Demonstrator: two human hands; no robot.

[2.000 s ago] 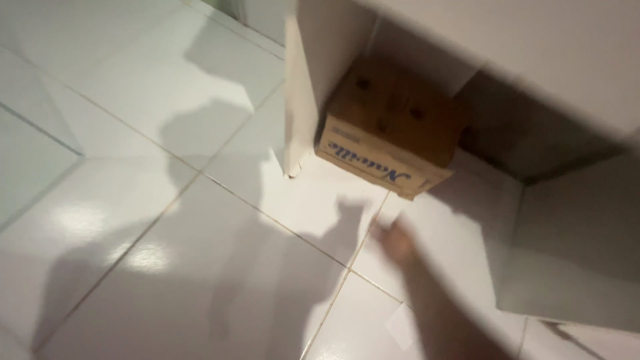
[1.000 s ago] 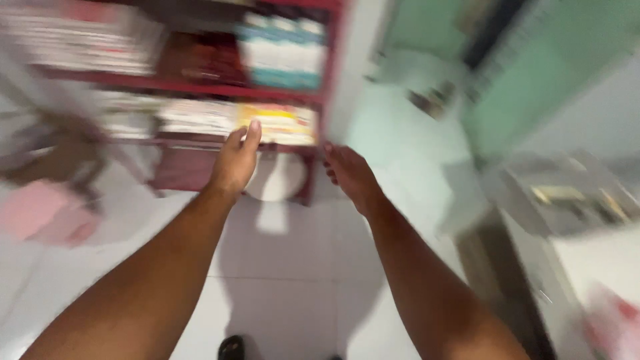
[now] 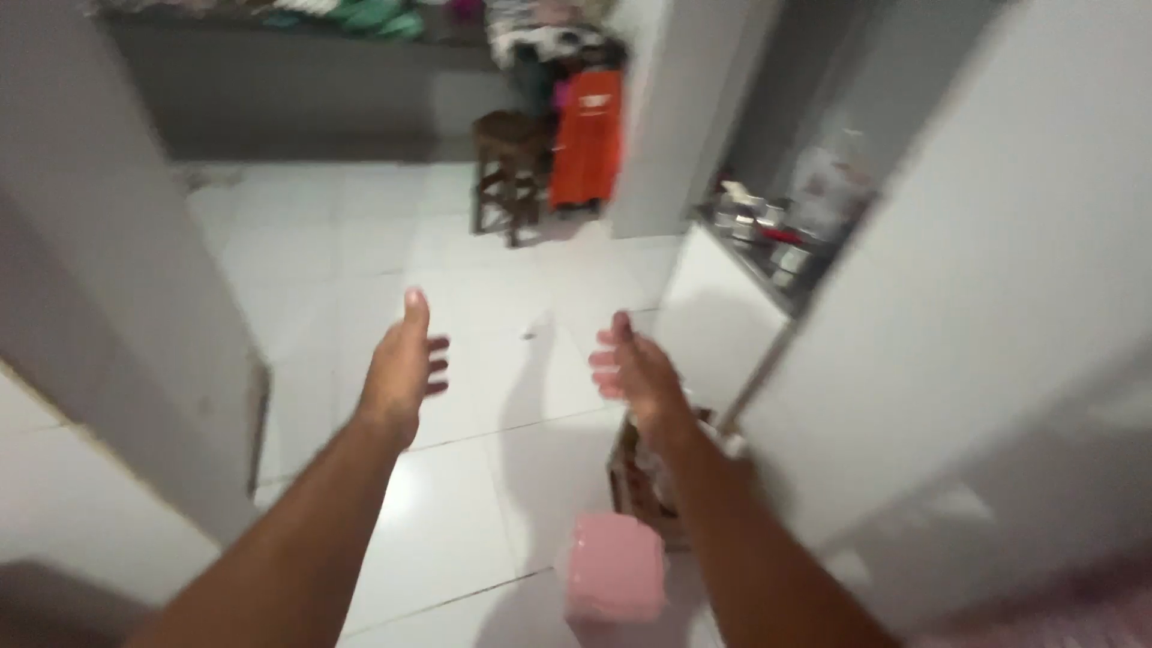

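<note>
Both my hands are held out above the white tiled floor point(image 3: 360, 315), apart from each other. My left hand point(image 3: 403, 364), left of centre, has its thumb up and fingers spread, with nothing in it. My right hand point(image 3: 637, 371), right of centre, is likewise empty, its fingers apart and pointing inward. Under my right forearm stands a box point(image 3: 625, 481) with things in it, partly hidden by the arm. A pink, square-topped object point(image 3: 616, 567) is nearer to me, beside that box.
A dark wooden stool point(image 3: 508, 135) and an orange suitcase point(image 3: 589, 139) stand ahead. At the right, a white cabinet point(image 3: 720, 306) bears small items and a plastic bag point(image 3: 832, 184). Walls flank both sides; the left wall's edge point(image 3: 256, 423) is near. Cloths point(image 3: 373, 18) lie on a ledge.
The view has swung from a box in a white compartment, past a red shelf, to a doorway. Both hands are in view one second ago and now, held out in front.
</note>
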